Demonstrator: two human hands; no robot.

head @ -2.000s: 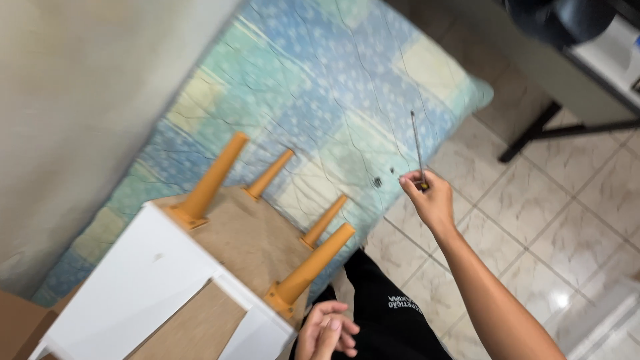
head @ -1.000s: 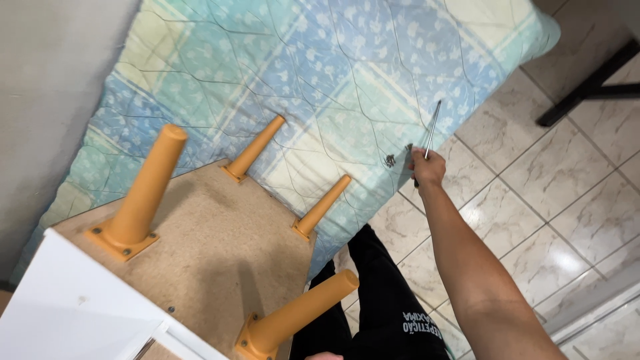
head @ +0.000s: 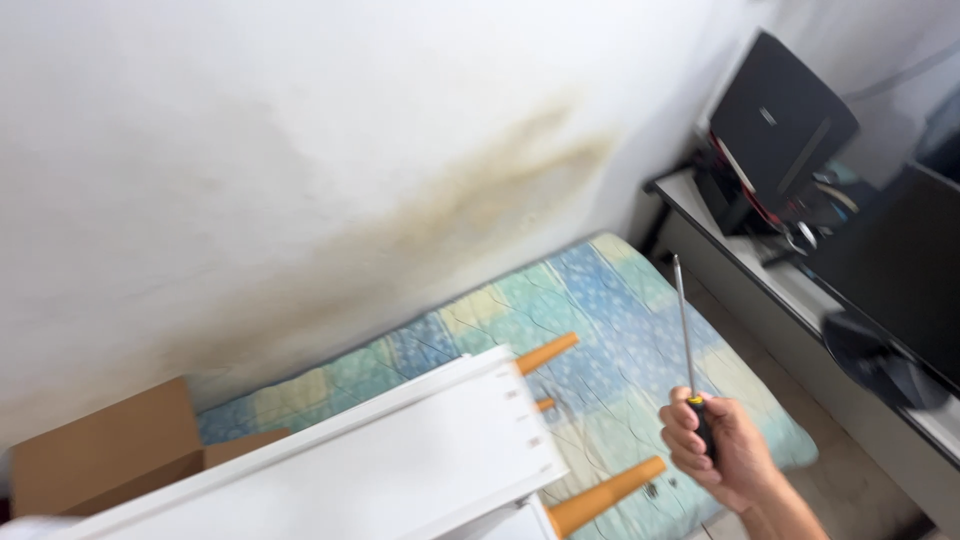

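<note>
My right hand (head: 716, 450) is closed around the black and yellow handle of a screwdriver (head: 685, 330), its long metal shaft pointing up. To its left lies a white furniture cabinet (head: 330, 465) on the mattress, with orange-brown tapered legs (head: 607, 495) sticking out from its end. Small dark screws or fittings (head: 651, 490) rest on the mattress between the nearest leg and the hand. My left hand is not visible; a blurred pale patch at the lower left edge cannot be made out.
A patterned quilted mattress (head: 630, 352) lies along a stained white wall (head: 337, 187). An open cardboard box (head: 112, 442) stands at the lower left. On the right, a desk (head: 757, 277) holds a dark monitor (head: 900, 262) and other items. Tiled floor shows between mattress and desk.
The view has swung up toward the wall and desk. The screwdriver, earlier held low beside the small fittings, is now raised above the mattress. My left hand, seen two seconds ago, is out of view.
</note>
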